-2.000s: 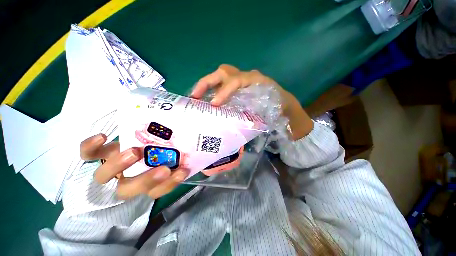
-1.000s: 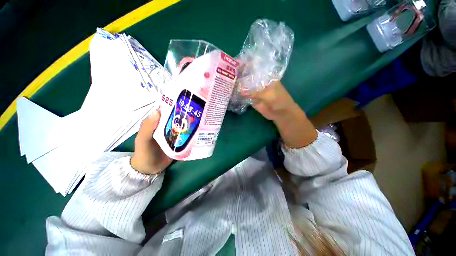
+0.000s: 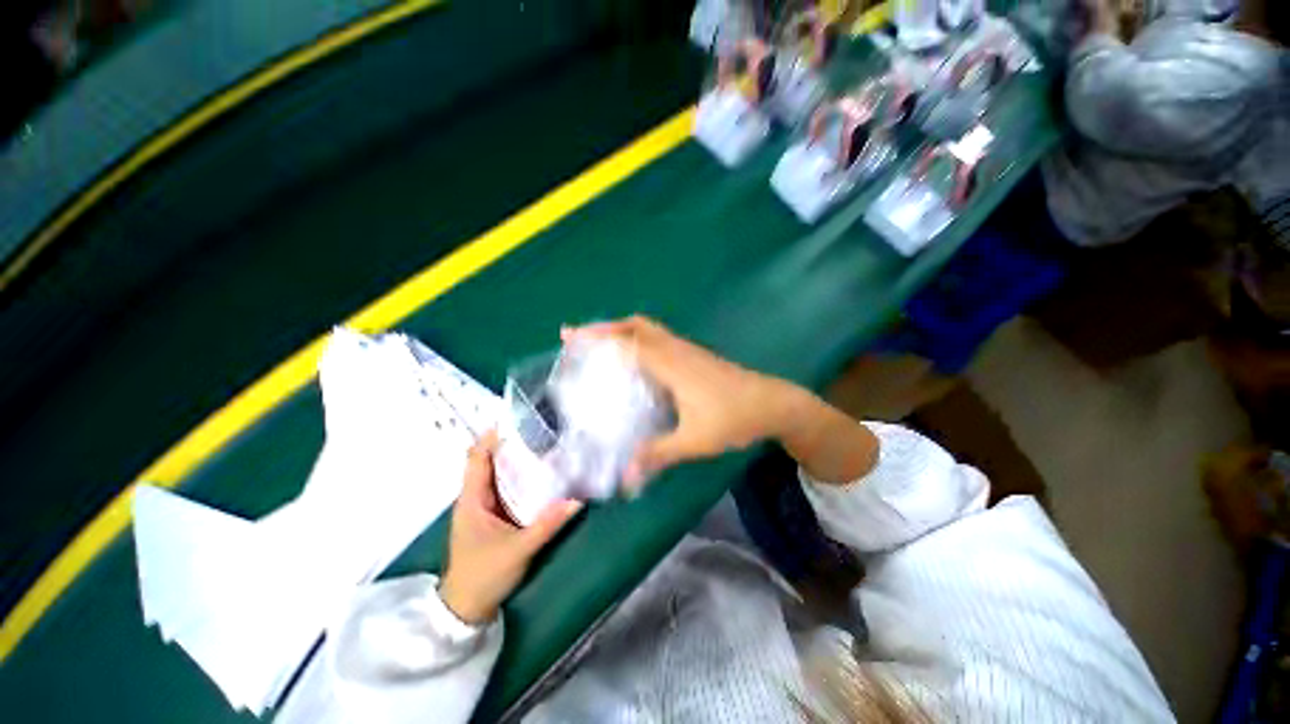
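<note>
My left hand holds the watch box in its printed sleeve from below. Part of the clear box shows beyond the sleeve. My right hand grips the crumpled clear plastic bag, which lies against and over the box and hides much of it. Both bag and box are blurred, so I cannot tell whether the box is inside the bag. The fanned stack of white sleeve blanks lies on the green bench, left of my left hand.
Several clear display boxes with pink watches stand on the bench at the upper right. Another person in a pale smock is beyond them. A yellow strip edges the bench beside the dark conveyor. A blue bin is below the bench.
The view has shifted, showing more display boxes and the other person. The bag, held up beside the sleeved box one second ago, is now against it.
</note>
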